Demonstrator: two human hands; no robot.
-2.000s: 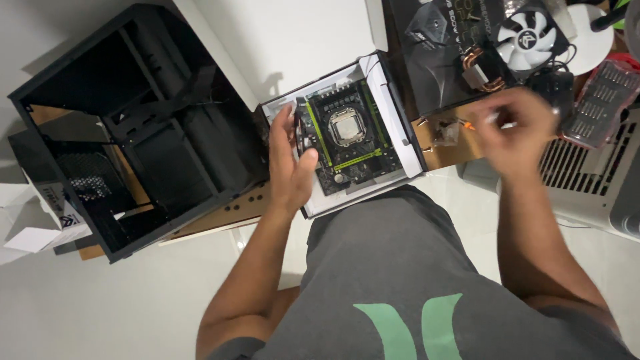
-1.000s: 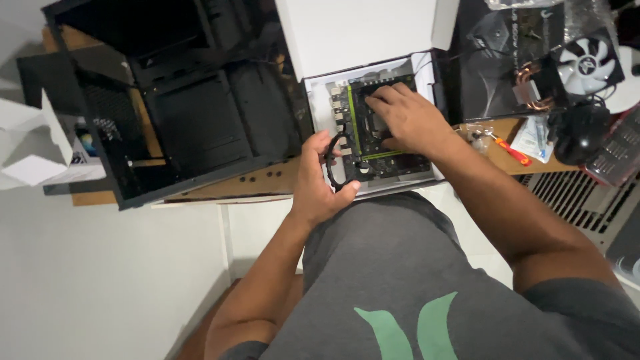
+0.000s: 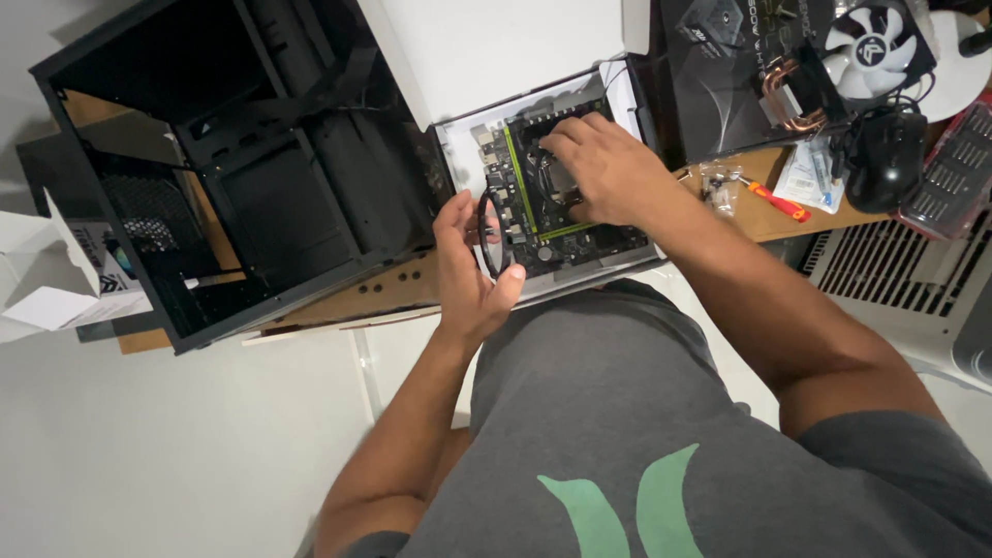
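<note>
A motherboard with lime-green lines lies in an open white-lined box near my lap. My right hand is over the middle of the board, its fingers bent at the black bracket around the CPU socket; the palm partly hides the socket. My left hand stands at the box's left edge, fingers and thumb around a thin black ring-shaped part held on edge beside the board's ports. Whether the ring touches the board, I cannot tell.
Left of the box lies an open black computer case. At the right are a CPU cooler with copper pipes, a white-bladed fan, a red-and-yellow screwdriver, a black mouse and a bit set.
Two seconds ago my right hand was over the small items right of the box; it has moved left onto the board. My left hand remains at the box's left side.
</note>
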